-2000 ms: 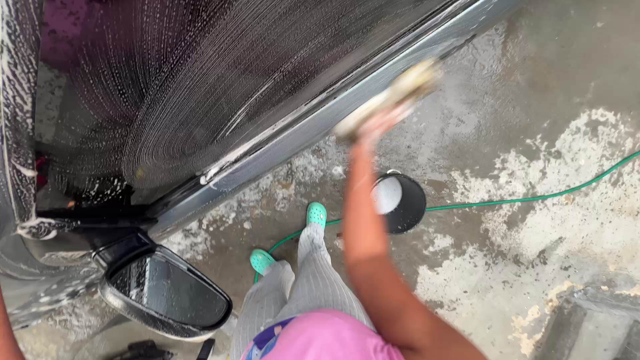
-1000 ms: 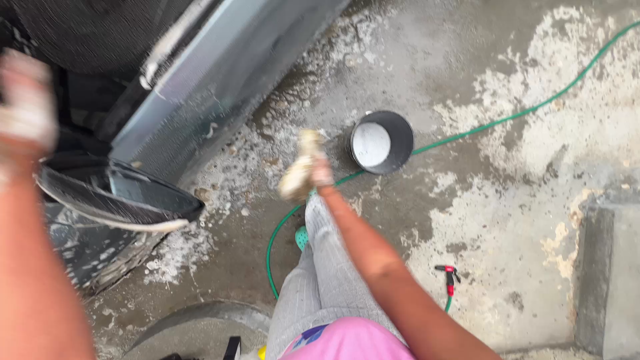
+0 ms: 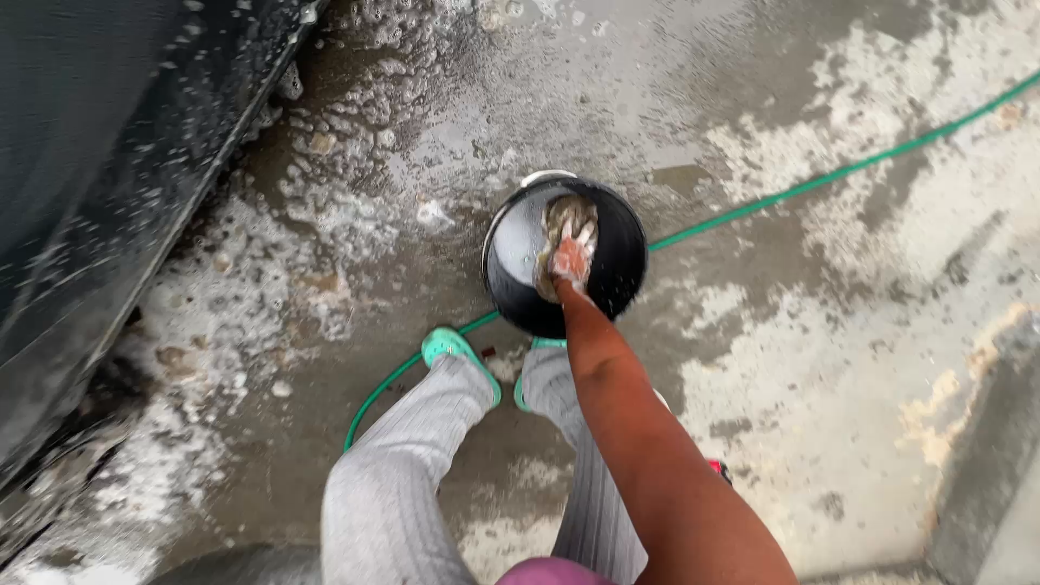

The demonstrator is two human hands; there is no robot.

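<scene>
My right hand point(image 3: 572, 258), covered in suds, reaches down into a black bucket point(image 3: 621, 244) and grips a wet, tan wash mitt or cloth point(image 3: 562, 213). Its fingers are spread over the top of the cloth; whether the cloth touches the water cannot be told. Whitish soapy water point(image 3: 522, 244) shows on the bucket's left side. The bucket stands on the wet concrete just in front of my feet. My left hand is out of view.
At the left is the dark lower side of a car point(image 3: 97, 162), wet with foam drops. A green hose point(image 3: 845, 172) runs behind the bucket and curls by my green clog point(image 3: 447, 345). Suds point(image 3: 219, 284) lie on the concrete. A concrete ledge point(image 3: 987, 455) rises at the lower right.
My right hand has moved from beside the car, past my legs, into the bucket with the cloth. My left hand, seen a second ago at the left, has left the view. The view has shifted toward the bucket.
</scene>
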